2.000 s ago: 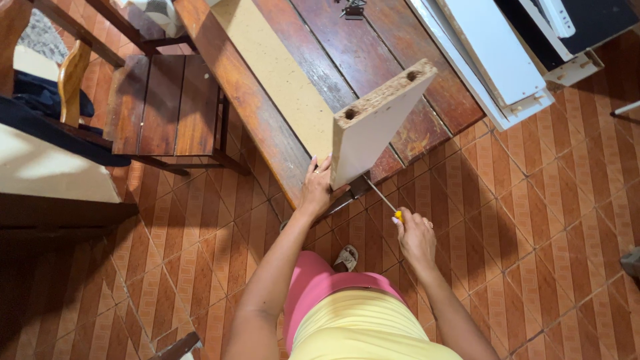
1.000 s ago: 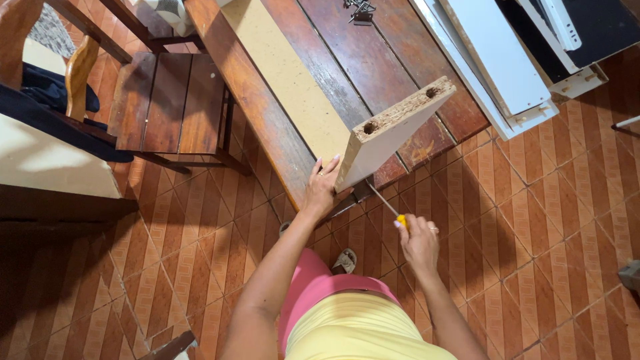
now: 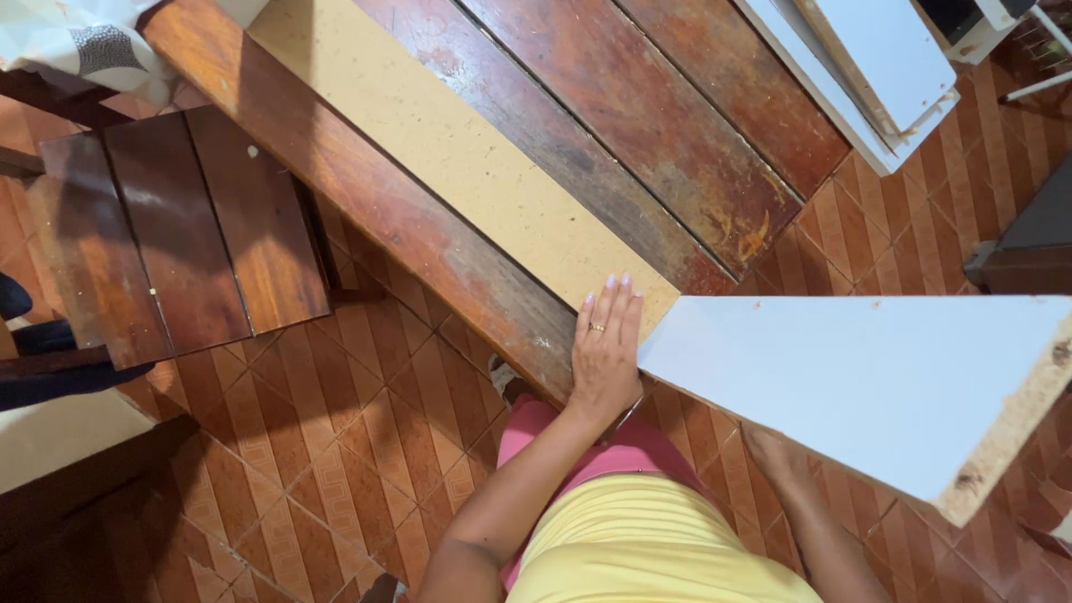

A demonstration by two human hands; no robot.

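Note:
My left hand (image 3: pixel 605 356) lies flat, palm down, on the near end of a long tan fibreboard strip (image 3: pixel 477 167), beside its joint with a white particleboard panel (image 3: pixel 846 368). The strip rests along a wooden slatted table (image 3: pixel 293 142). From that end the white panel juts out to the right past the table edge; its raw far end shows two dark holes. My right hand (image 3: pixel 770 448) is mostly hidden under the white panel, with only its wrist side showing, so what it holds cannot be seen. A thin metal rod (image 3: pixel 624 419) shows just below my left hand.
A slatted wooden chair (image 3: pixel 193 234) stands on the left. White boards (image 3: pixel 888 75) lie stacked along the table's right edge. A dark piece of furniture (image 3: pixel 1022 234) is at the far right. Tiled floor (image 3: pixel 335 435) shows around the table.
The white panel, earlier upright by my left hand, now extends to the right. My right hand, seen before with a yellow-handled screwdriver, has gone under the panel. The view has shifted closer.

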